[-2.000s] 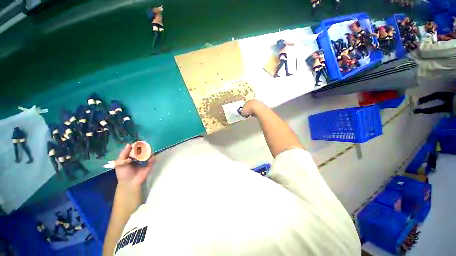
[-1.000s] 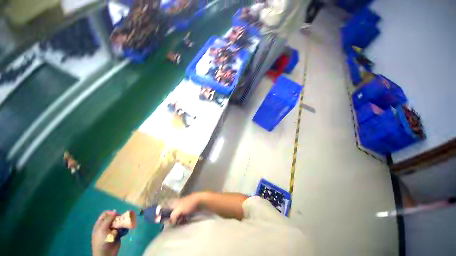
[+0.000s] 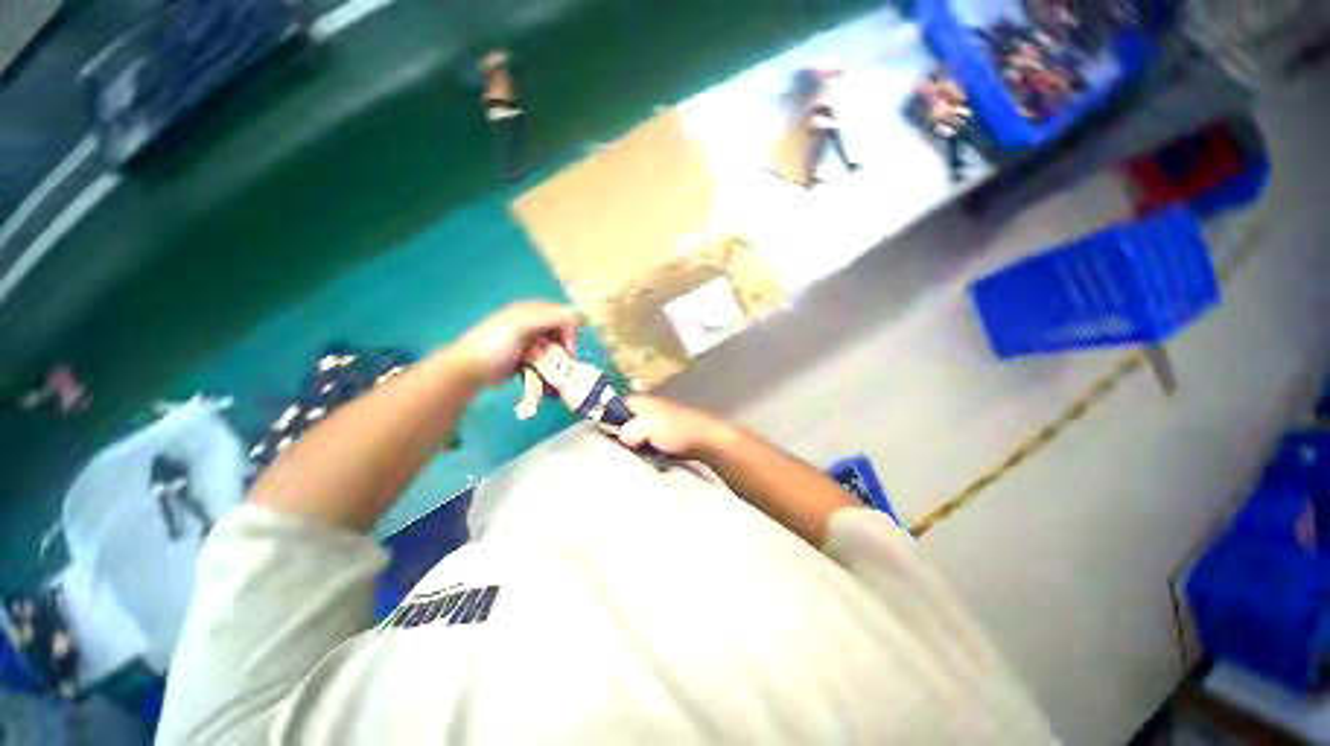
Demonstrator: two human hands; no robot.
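My left hand (image 3: 525,338) and my right hand (image 3: 667,427) hold a toy figure between them in front of my chest. My left hand grips the pale upper body (image 3: 560,370) near its top. My right hand grips the dark lower body (image 3: 607,407). The two parts meet in line; whether they are fully joined cannot be told. The upper body's arm hangs free beside it. Both hands are slightly blurred.
Cardboard (image 3: 613,219) with a white pad (image 3: 705,315) lies ahead. Figures lie on a white sheet (image 3: 759,117) beside a blue crate (image 3: 1006,88). Leg parts (image 3: 328,394) lie at left. Another crate (image 3: 1097,289) stands on the floor at right.
My left hand has come from the left to meet my right hand. The upper and lower bodies, apart before, now touch. The view has swung back left toward the bench.
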